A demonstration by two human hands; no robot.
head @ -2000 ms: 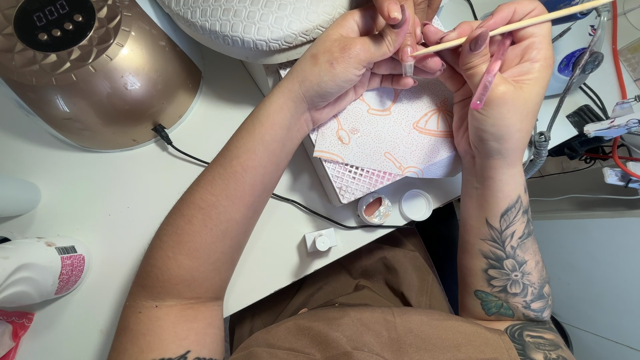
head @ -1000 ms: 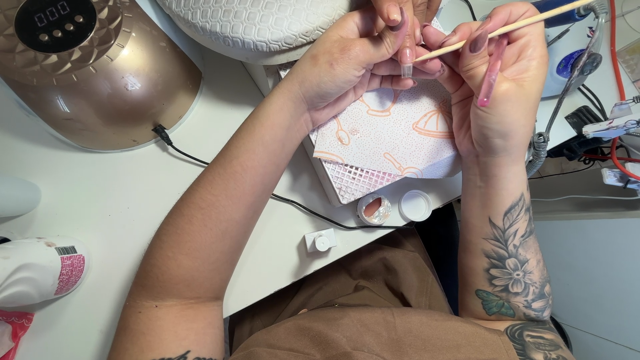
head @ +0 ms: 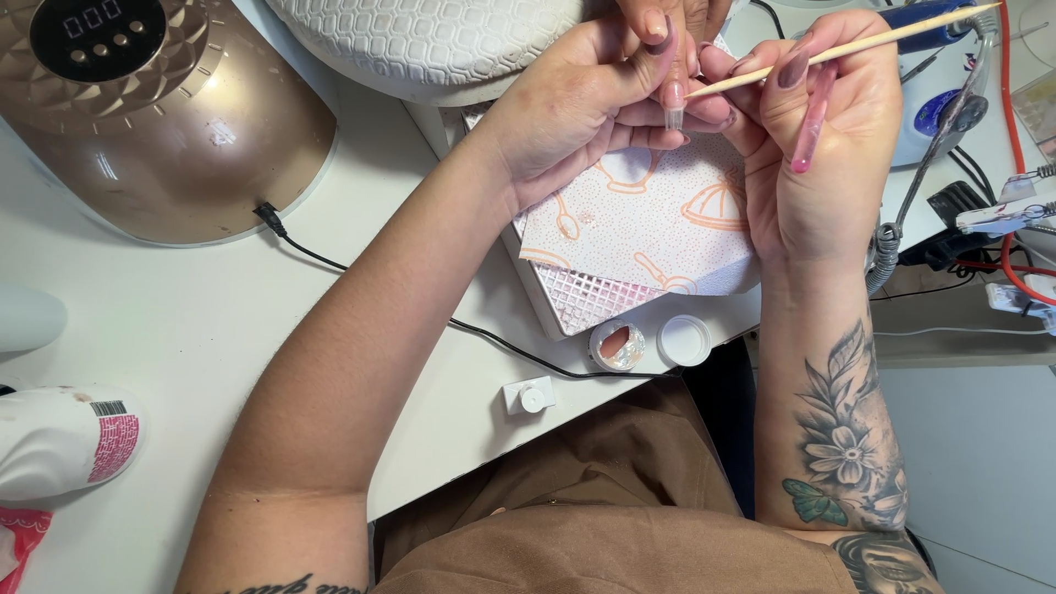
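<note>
My left hand (head: 590, 103) holds a finger of another person's hand (head: 672, 49), which reaches in from the top. That finger bears a clear nail form or tip (head: 674, 118) at its end. In my right hand (head: 813, 124) is a thin pointed wooden stick (head: 874, 41), its point touching the side of the held finger by the nail. A pink translucent handle (head: 813, 124) also lies across my right fingers. Below the hands a paper towel with orange kitchen prints (head: 635, 223) covers part of a white box with a grille (head: 590, 293).
A gold nail lamp (head: 181, 148) stands at left, its black cable (head: 511, 346) crossing the white table (head: 206, 330). A white textured cushion (head: 437, 41) is at the top. Near the front edge are an opened jar (head: 617, 345), its lid (head: 685, 340) and a small white bottle (head: 530, 398).
The wooden stick's point has shifted slightly along the side of the held finger. My left hand keeps its hold, almost unmoved.
</note>
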